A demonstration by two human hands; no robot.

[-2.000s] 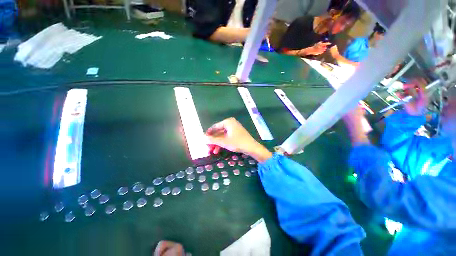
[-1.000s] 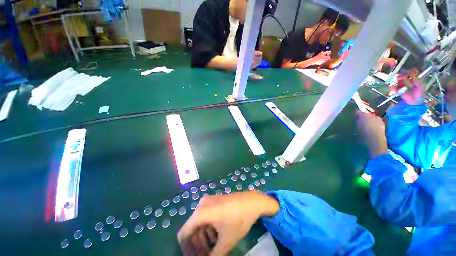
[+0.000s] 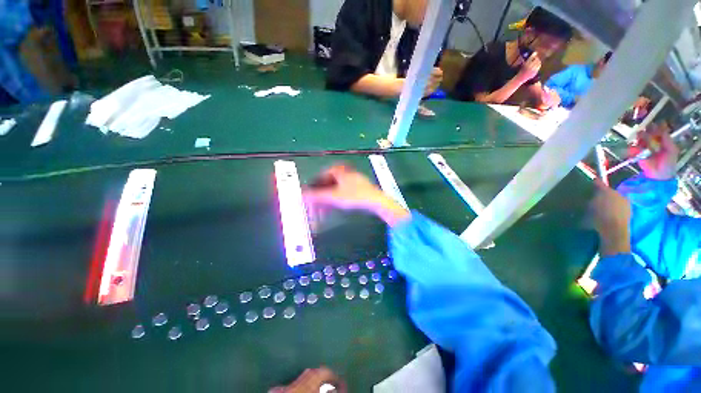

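My right hand (image 3: 346, 190), blurred, is over the right side of a narrow white housing (image 3: 294, 215); its fingers are bent together and I cannot tell whether they hold anything. My left hand (image 3: 307, 381) is cut off by the bottom edge, with a small pale spot at its fingers that I cannot make out. Small round metal discs (image 3: 265, 292) lie in slanting rows on the green surface, nearer me than the housings. Another white housing (image 3: 129, 234) lies to the left. Two more (image 3: 388, 180) (image 3: 456, 184) lie to the right, the nearer one partly behind my right hand and arm.
A grey-white post (image 3: 569, 153) slants down at the right, another (image 3: 415, 77) stands farther back. White paper (image 3: 415, 374) lies by my right sleeve. Crumpled white sheets (image 3: 142, 106) lie far left. A neighbour's blue sleeves (image 3: 642, 307) are at the right. People sit across the surface.
My right hand has moved from the bottom, over the discs, up and away to the housing. My left hand now shows at the bottom edge. The view has shifted, moving the surface's contents rightward and upward.
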